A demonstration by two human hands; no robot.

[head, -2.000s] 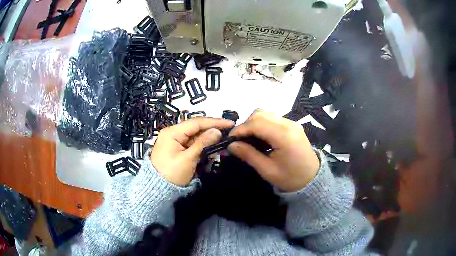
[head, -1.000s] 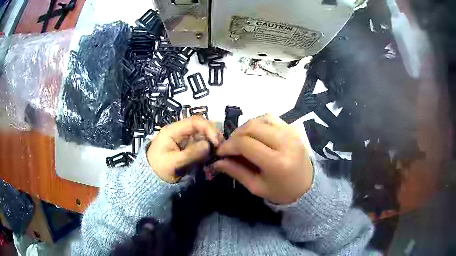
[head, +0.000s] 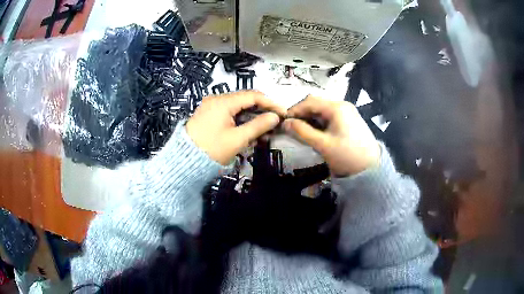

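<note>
My left hand (head: 232, 123) and my right hand (head: 333, 132) meet above the white work plate, fingertips nearly touching. Both pinch a small dark piece between them, seemingly black webbing strap (head: 261, 155); the fingers hide most of it, and I cannot tell if a buckle is on it. A dark bunch of straps (head: 270, 207) lies below the hands against my body, with a few buckles showing at its edge. A loose heap of black slider buckles (head: 172, 80) lies to the left of the hands.
The off-white sewing machine head (head: 322, 34) stands just beyond my hands, its needle area (head: 291, 73) low beneath it. A clear bag of buckles (head: 103, 103) lies far left. Dark webbing (head: 396, 97) is piled right, near the white lamp (head: 462, 49). Crossed straps (head: 62, 17) lie upper left.
Both hands have moved up and forward, closer to the machine head. The dark strap bunch shows more beneath them, and the upright strap end seen beyond the hands is no longer visible there.
</note>
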